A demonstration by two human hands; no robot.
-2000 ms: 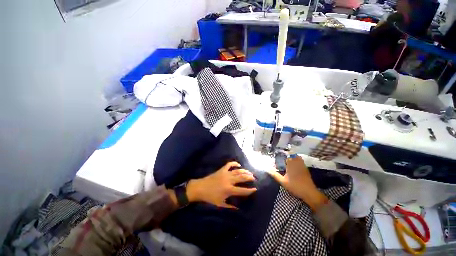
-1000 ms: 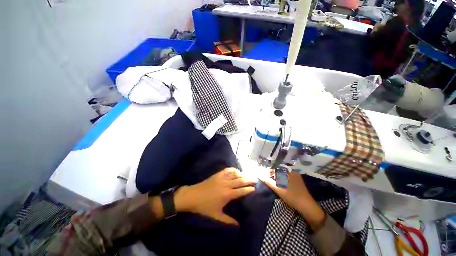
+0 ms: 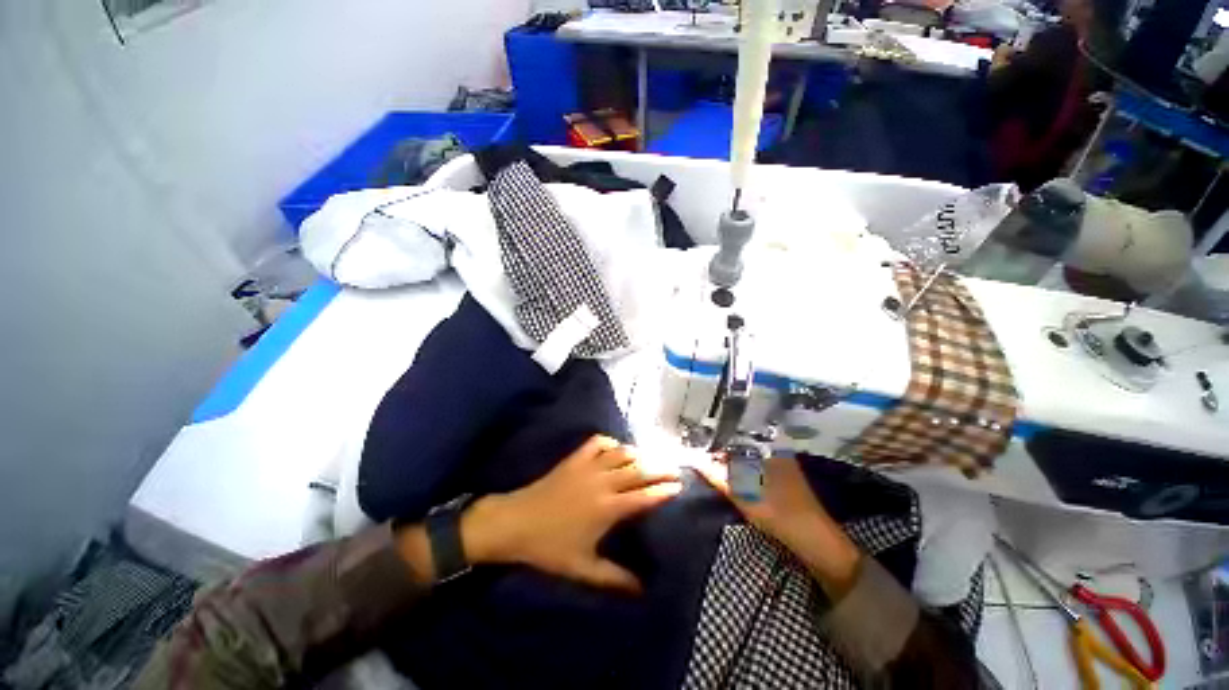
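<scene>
The navy fabric panel [image 3: 465, 398] lies across the table and under the lit presser foot and needle [image 3: 704, 438]. It joins a checked fabric panel [image 3: 762, 607] at the front and a white panel with a checked strip [image 3: 546, 249] behind. My left hand [image 3: 580, 512] lies flat on the navy fabric left of the needle, fingers spread. My right hand [image 3: 775, 499] is at the fabric right beside the presser foot, partly hidden by the foot area; its grip cannot be made out. The industrial lockstitch machine [image 3: 822, 330] stands over the fabric.
A plaid cloth scrap [image 3: 950, 364] drapes the machine head. Scissors with red and orange loops [image 3: 1125, 634] lie at the lower right. A blue bin [image 3: 391, 162] stands behind left, checked pieces [image 3: 101, 613] lie lower left, and a thread cone [image 3: 1132, 243] lies behind the head. A person [image 3: 1051, 101] is at the back right.
The camera view has shifted. Both hands have stayed on the fabric beside the needle, the left still flat. The navy fabric shows only slight movement near the hands.
</scene>
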